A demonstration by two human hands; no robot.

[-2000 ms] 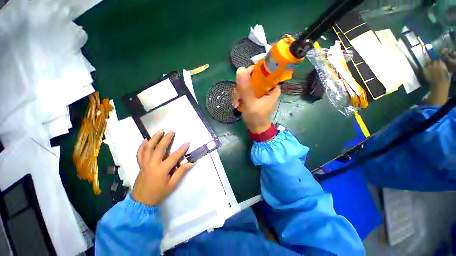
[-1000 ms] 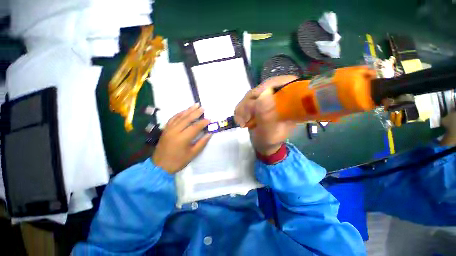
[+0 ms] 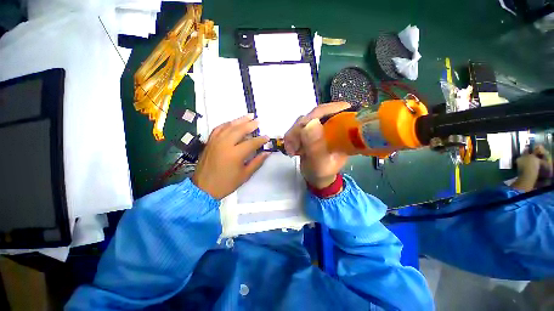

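Observation:
A tablet unit with a black border and white panels lies on a white work pad. My left hand rests on the unit's lower left edge, fingers spread, holding nothing visible. My right hand grips an orange electric screwdriver, held nearly level and pointing left. Its tip is hidden by my fingers at the unit's lower edge, near a small yellow part. The screwdriver hangs from a black arm reaching in from the right.
Two round dark dishes sit right of the unit, one with white tissue. A flex cable bundle, small modules, white sheets and another dark panel are at left. Another person's hand is at the right.
The view has shifted and turned. My right hand has brought the screwdriver from beside the dishes to the unit's lower edge. My left hand stays on the unit.

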